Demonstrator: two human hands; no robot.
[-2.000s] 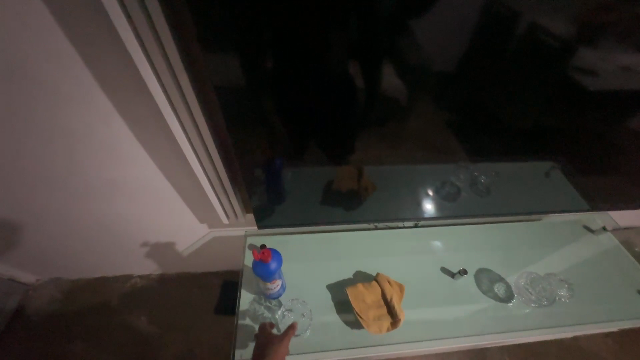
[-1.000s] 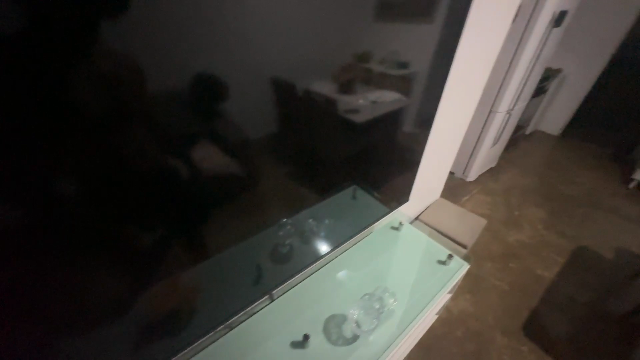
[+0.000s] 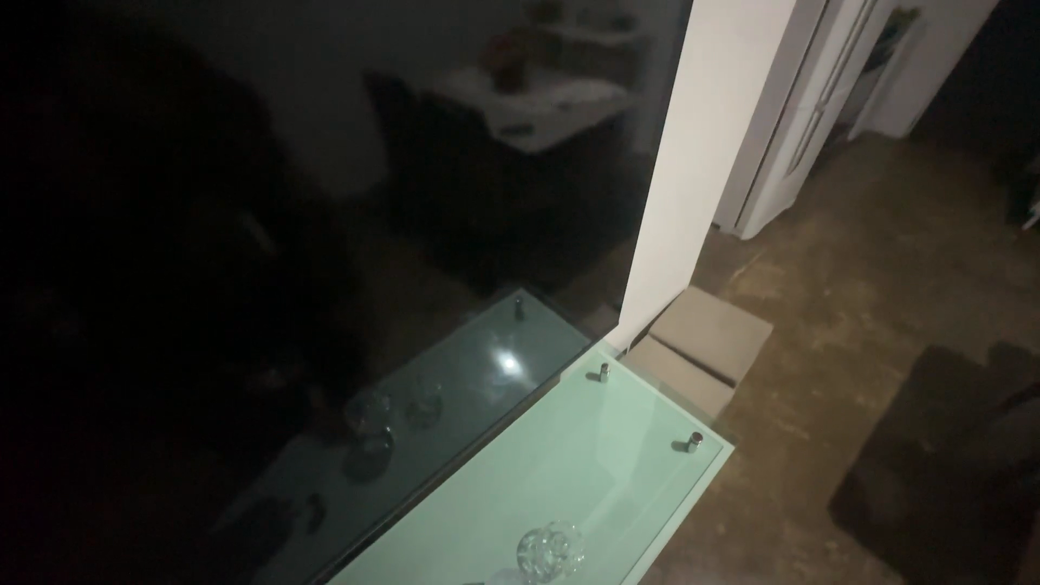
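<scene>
Neither of my hands shows in the head view. A clear glass ornament or dish (image 3: 551, 552) rests on the pale green glass top (image 3: 520, 463) at the bottom of the view; its exact kind is hard to tell. Two small metal fittings, one near the wall (image 3: 604, 372) and one by the outer corner (image 3: 695, 441), stand on the glass. Behind the top rises a dark, glossy panel (image 3: 325, 244), which mirrors the glass top, the clear glassware and a bright light.
A beige box-like object (image 3: 707, 333) stands on the brown floor (image 3: 780, 504) beyond the glass top's end. A white wall edge (image 3: 691, 162) borders the dark panel. Further back is a white upright appliance or door (image 3: 800, 146). A dark shadow lies across the floor at right.
The view has swung far to the right along the glass top. The hand, blue bottle and orange-brown cloth seen two seconds ago are out of view.
</scene>
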